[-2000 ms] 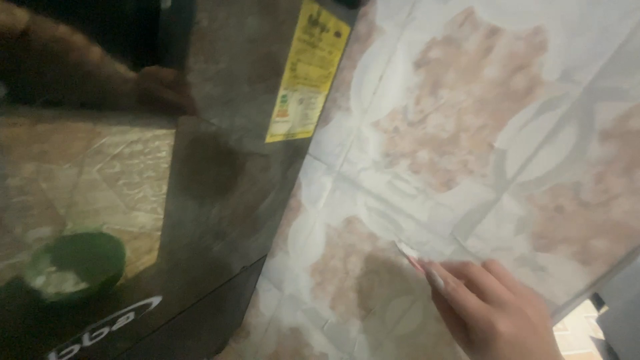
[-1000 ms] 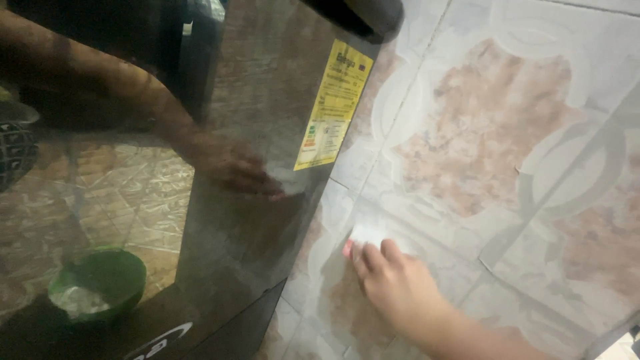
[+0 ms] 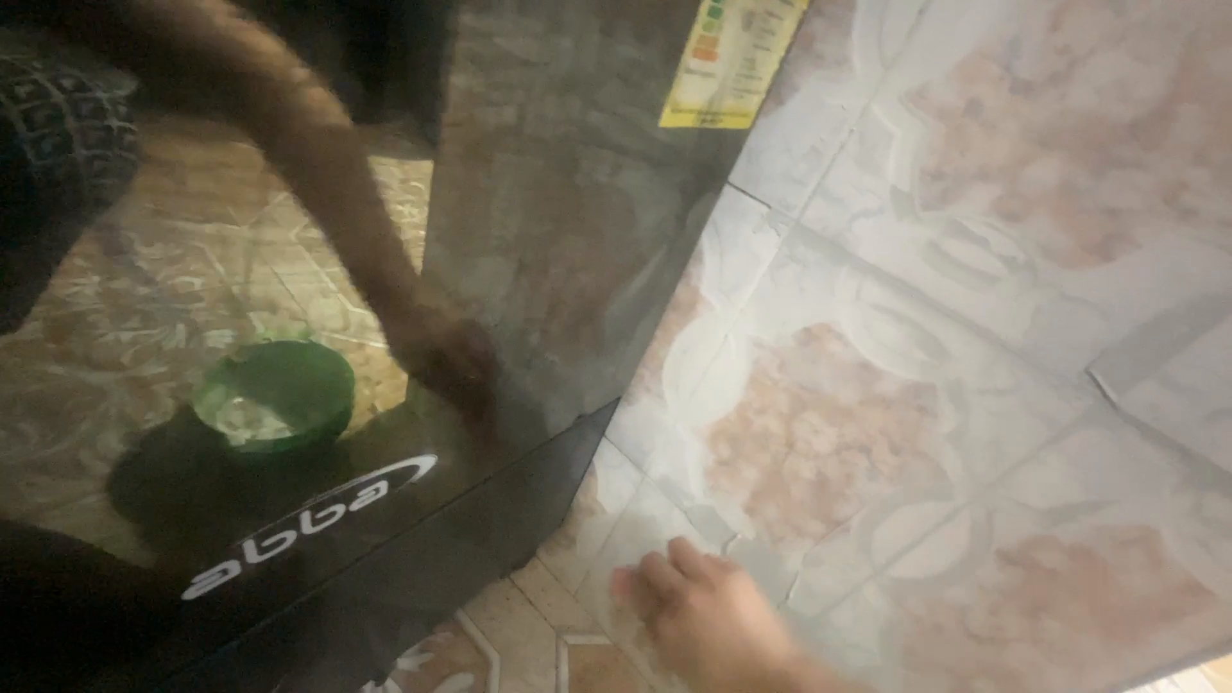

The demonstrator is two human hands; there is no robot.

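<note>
My right hand, blurred, is at the lower middle with its fingers curled against the floral ceramic tiles. A pinkish bit shows at its fingertips, seemingly the small white and pink object of the earlier frames; most of it is hidden. Left of the hand stands the dark glossy panel of an appliance, with pale lettering low on it and a yellow label near its edge. The panel mirrors an arm, a patterned floor and a green bowl with something pale in it. My left hand is out of view.
The appliance's lower edge ends close to the left of my hand. Brown and cream tiles with an angular pattern show below it. Grout lines and grey marks cross the floral tiles.
My right hand has moved down along the tiles, to below the appliance's lower corner. The small object, plain at the fingertips earlier, is now mostly hidden. The view has shifted.
</note>
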